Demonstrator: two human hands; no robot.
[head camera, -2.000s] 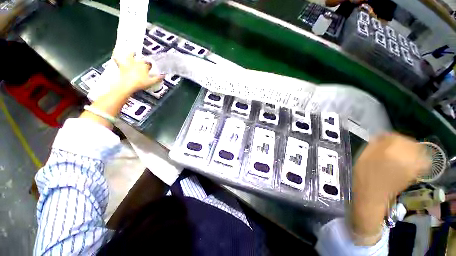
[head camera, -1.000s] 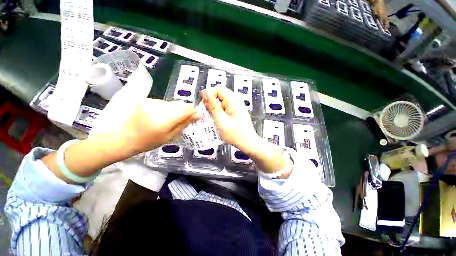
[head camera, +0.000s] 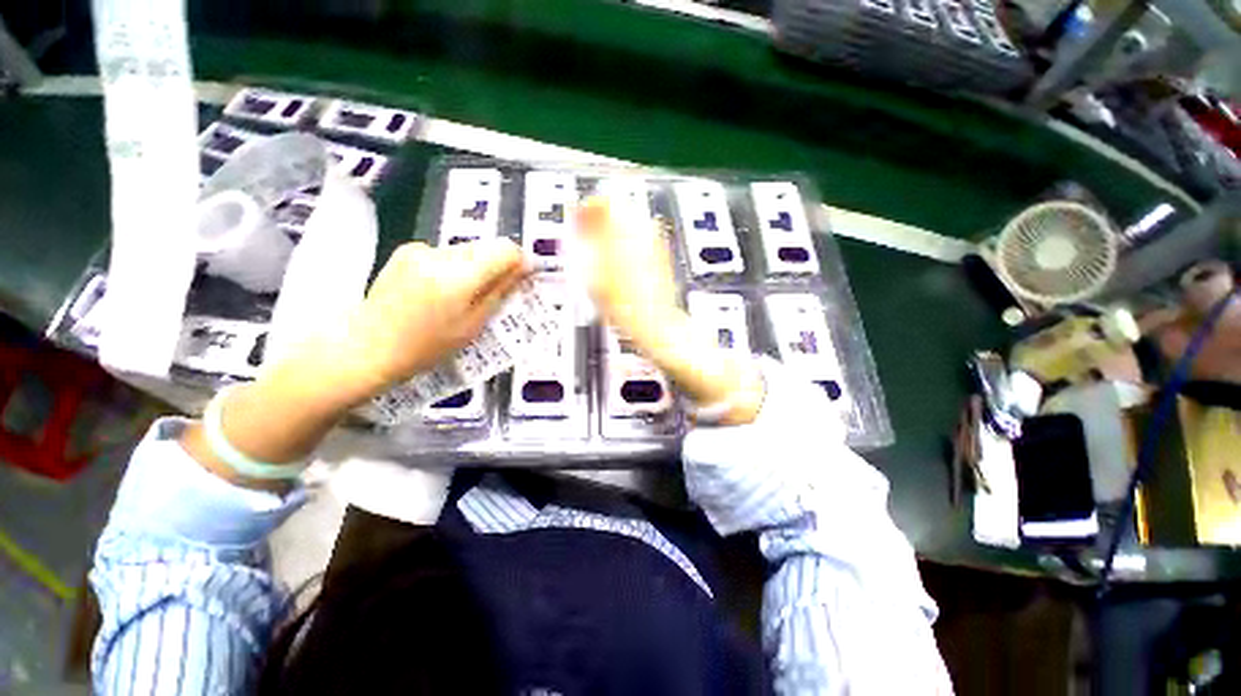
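The clear blister tray lies in front of me with two rows of white device units, each with a dark oval. My left hand is over the tray's left part and holds the printed label strip, which hangs below its fingers over the near row. My right hand is blurred, over the tray's middle, its fingers close to the far-row units; whether it holds a label is too blurred to tell.
A label roll sits on a second tray of units at left, with another strip hanging there. At right are a white fan, a phone and a gold box. Stacked trays stand beyond the green belt. A red stool is at far left.
The strip, first stretched across the tray between my hands, now hangs short from my left hand. My right hand has come from the far right to the tray's middle and has parted slightly from my left fingertips.
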